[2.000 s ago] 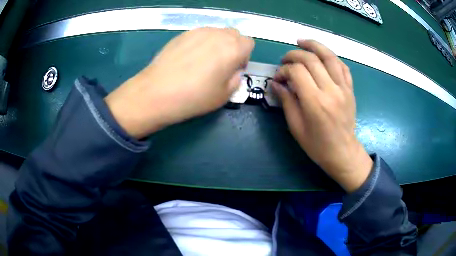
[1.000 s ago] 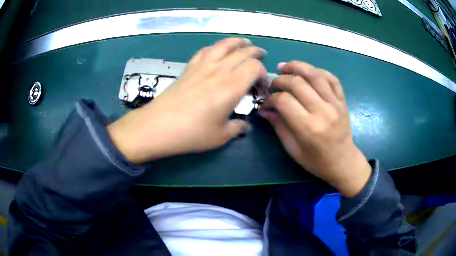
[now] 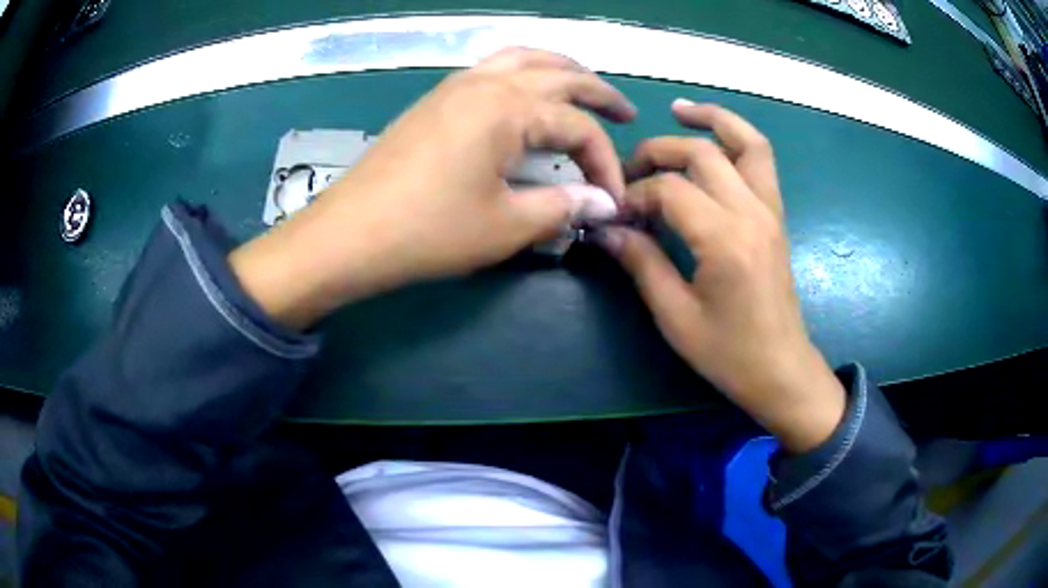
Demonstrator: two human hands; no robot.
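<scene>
A silver-grey slotted metal bar lies on the dark-green tabletop, its left end showing a rounded bay. My left hand reaches across the bar and covers most of its middle. My left thumb and forefinger pinch at the bar's right end. My right hand meets them there with its thumb and fingertips. Something small and dark shows between the fingertips of both hands, too blurred and hidden to name. A round metal disc part lies alone at the left.
A long white metallic strip curves across the table behind the hands. Another slotted bar lies beyond it at the upper right. Further strips and parts stand at the right edge. A blue stool shows below the table edge.
The bar first lay mostly under my hands, then showed further left, where it remains. My left thumb has come up to the right hand's fingertips. The left bay's dark insert is no longer visible.
</scene>
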